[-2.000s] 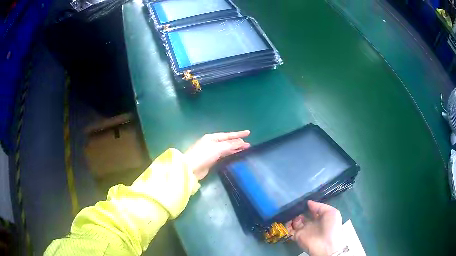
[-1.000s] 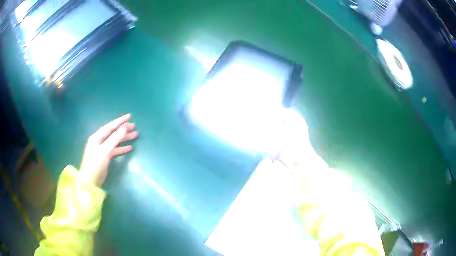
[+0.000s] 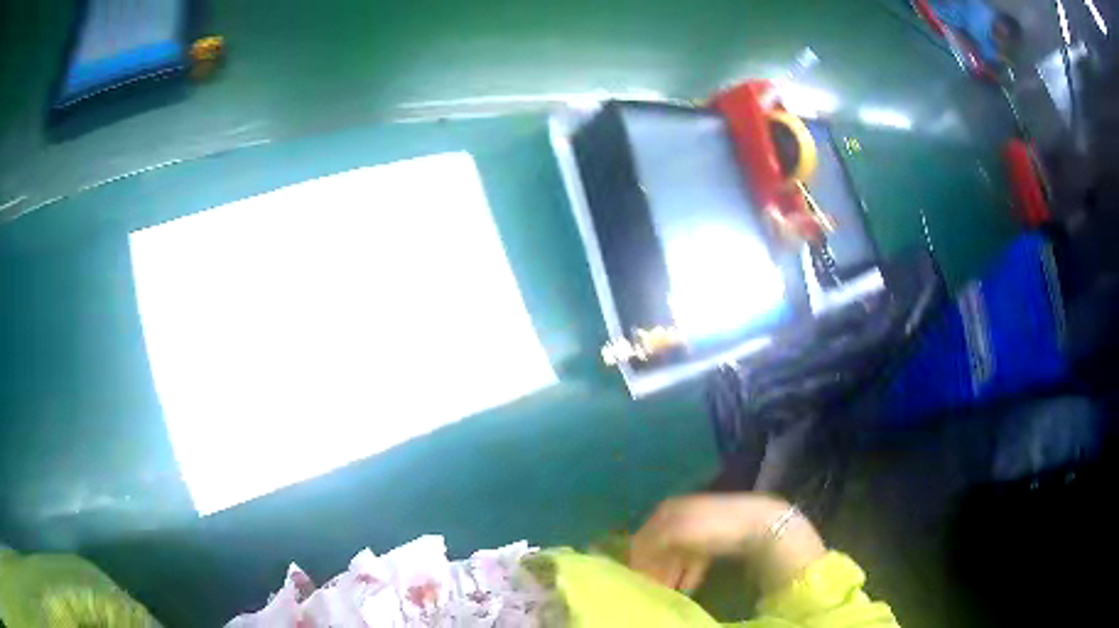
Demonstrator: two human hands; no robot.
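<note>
My right hand (image 3: pixel 706 534) is at the bottom centre-right, blurred, below the bench edge by the apron. Whether it holds anything cannot be told. My left hand is out of view; only its yellow sleeve (image 3: pixel 68 595) shows at the bottom left. A white paper sheet (image 3: pixel 338 325) lies on the green bench. To its right, a black-edged grey panel (image 3: pixel 693 184) with an orange flex cable (image 3: pixel 644 346) lies on white material. A red tape dispenser (image 3: pixel 751 141) with a yellow roll is over that panel's right part.
A panel stack (image 3: pixel 123 55) with an orange tail is at the upper left. A crumpled black bag (image 3: pixel 822 362) hangs at the bench's right edge. A blue bin or box (image 3: pixel 982 331) stands beyond it. A floral apron (image 3: pixel 423 589) is at the bottom.
The view has swung right. The paper sheet is now fully in view, and the dispenser and another panel have appeared. My right hand has moved away from the panel stack; my left hand has left the picture.
</note>
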